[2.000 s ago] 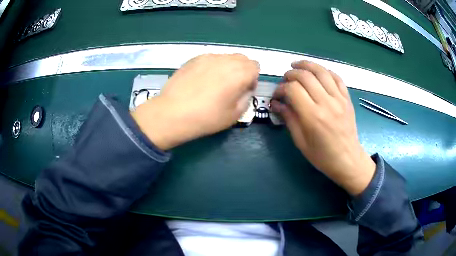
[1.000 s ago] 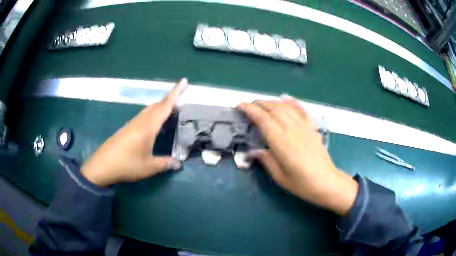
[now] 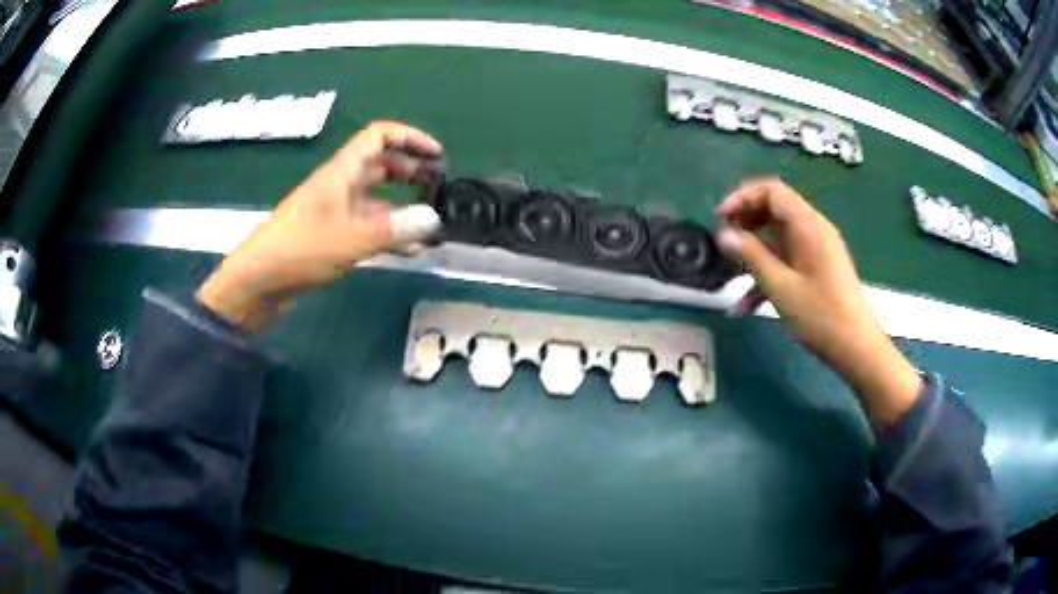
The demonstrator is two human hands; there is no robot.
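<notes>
A dark four-station housing point(image 3: 578, 232) with four concentric ring faces in a row shows slightly blurred over the silver strip. My left hand point(image 3: 331, 221) grips its left end between thumb and fingers. My right hand point(image 3: 801, 261) has its fingertips at the right end. A pale metal housing point(image 3: 528, 327) lies nearer to me, with its straight edge at the back and rounded lobes with gaps along its front. No hand touches it. A small silver ring point(image 3: 110, 348) lies at the left.
On the green bench point(image 3: 499, 464) beyond the hands lie waiting housings at back left point(image 3: 249, 117), back right point(image 3: 766, 118) and far right point(image 3: 965, 224). Silver-white strips point(image 3: 980, 333) cross the bench. A shiny metal fixture point(image 3: 14, 284) stands at the left edge.
My hands have moved off the near housing, outward and farther back, and are now at the dark ringed housing. The near housing's lobes are uncovered. The dark loose ring and tweezers no longer show.
</notes>
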